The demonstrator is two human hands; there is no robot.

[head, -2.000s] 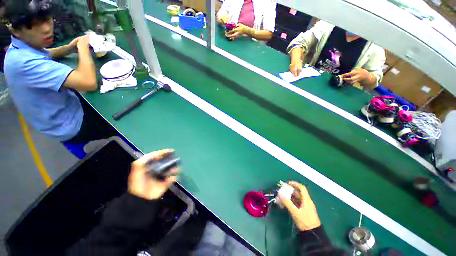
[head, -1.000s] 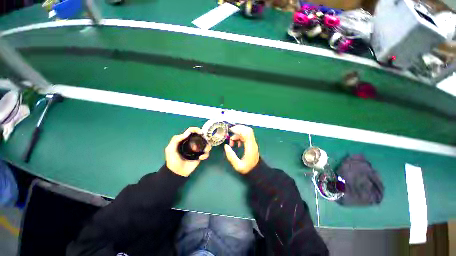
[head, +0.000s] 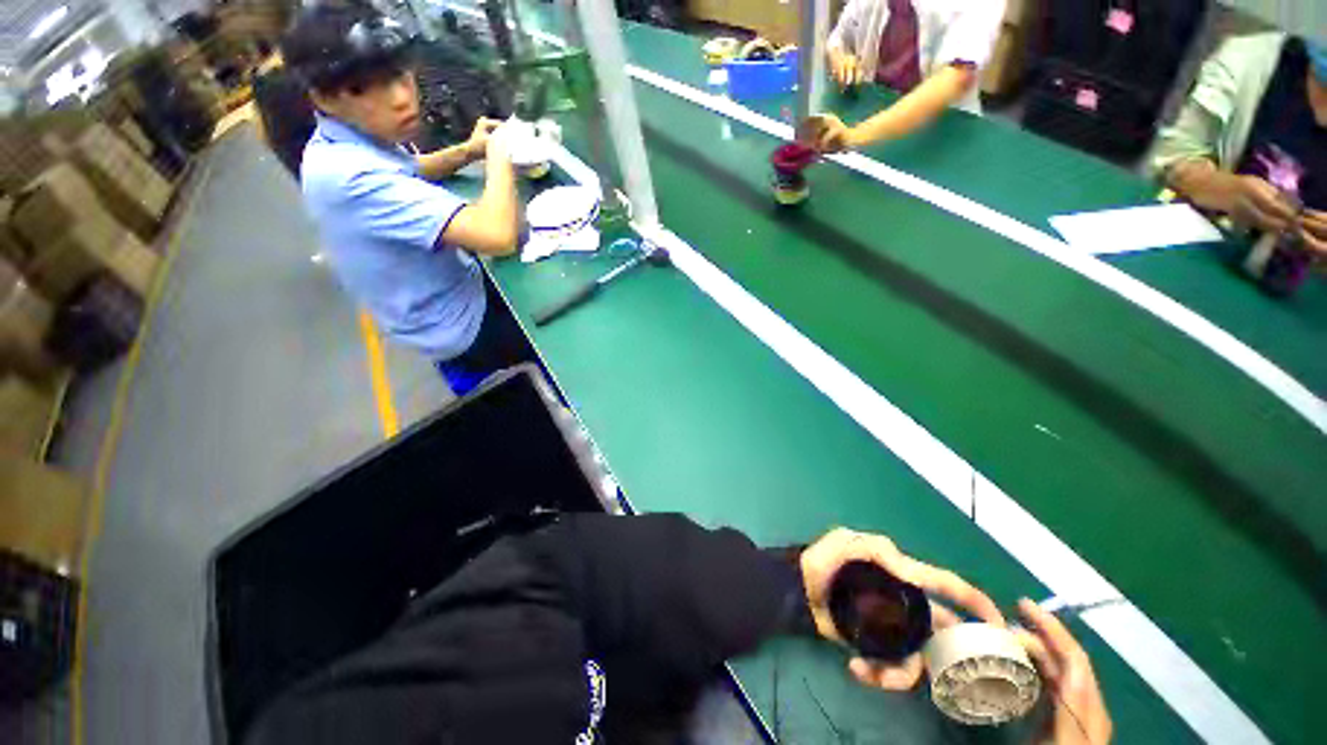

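My left hand [head: 859, 560] holds a black round part [head: 879, 611], its dark open end facing up, over the green bench at the lower right. My right hand [head: 1070, 677] is beside it, partly cut off by the bottom edge, with its fingers on a cream ring-shaped heater [head: 982, 674]. The ring's slotted face shows. The two parts are side by side and very close; I cannot tell if they touch. No magenta duct shows in my hands.
A black bin [head: 393, 539] stands at the left below my sleeve. A black-handled hammer [head: 590, 288] lies near a person in blue [head: 393, 204]. Across the bench, a hand [head: 833, 134] is at a magenta unit [head: 790, 172]; a white strip [head: 1135, 229] lies farther right.
The view has swung left, so the bin and neighbouring worker show again. My hands, still holding the black part and the ring, now appear at the lower right.
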